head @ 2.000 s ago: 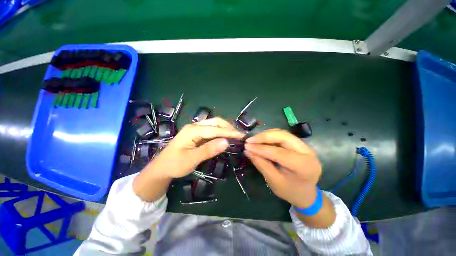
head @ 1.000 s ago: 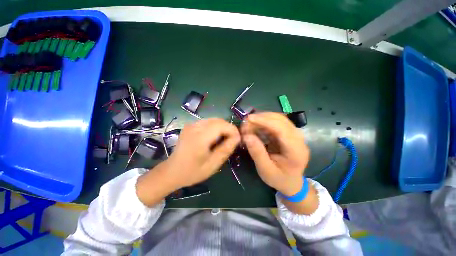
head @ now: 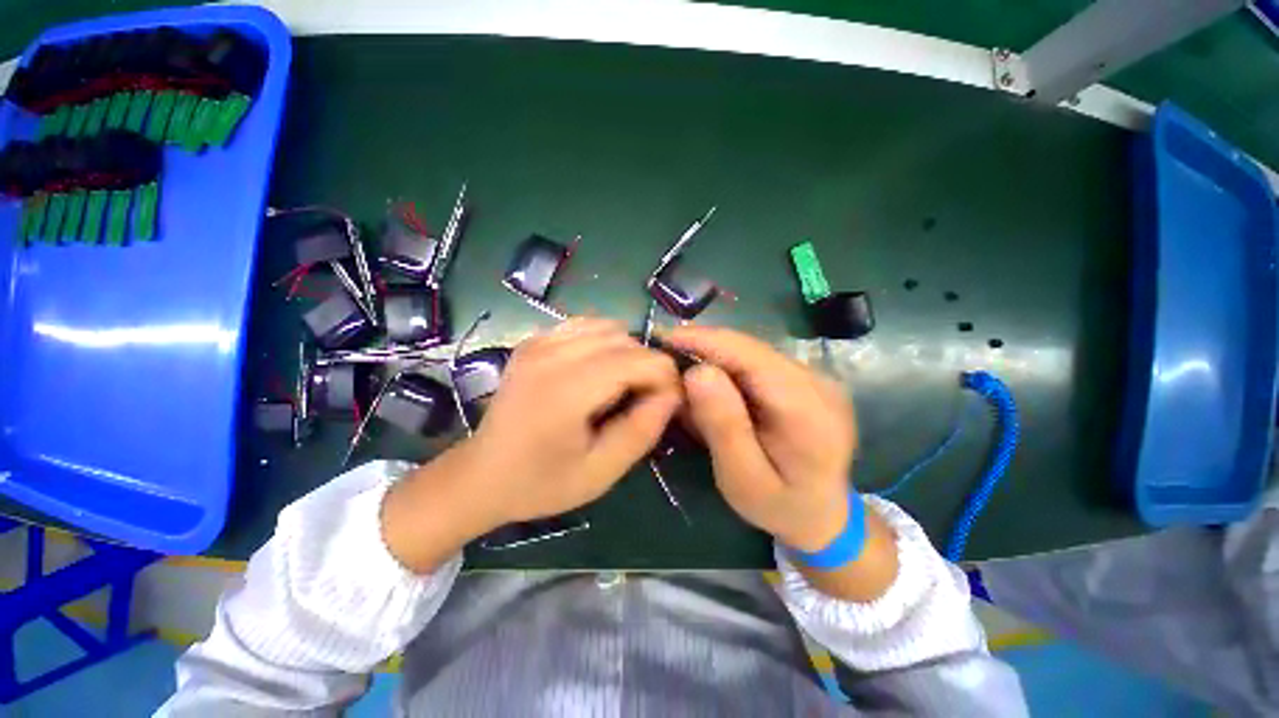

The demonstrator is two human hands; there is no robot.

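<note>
My left hand (head: 568, 407) and my right hand (head: 772, 428) meet at the fingertips over the mat. A small dark piece shows between the fingertips, mostly hidden by the fingers; a thin silver rod stands up beside it. Black housings (head: 413, 312) with silver rods and red wires lie in a loose pile left of my hands. One housing (head: 536, 267) lies just above my left hand, another (head: 683, 290) just above the fingertips. A green circuit board (head: 809, 272) joined to a black housing (head: 843, 316) lies above my right hand.
The blue left tray (head: 126, 379) holds rows of green-and-black assemblies (head: 91, 208). A blue tray (head: 1213, 330) stands at the right. Small black bits (head: 951, 296) and a coiled blue cord (head: 1004, 449) lie right of my hands. A white rail (head: 617, 39) runs behind.
The view has shifted, so the left tray sits further left and higher. My fingers have stayed together over the mat; the dark piece between them was more visible two seconds ago.
</note>
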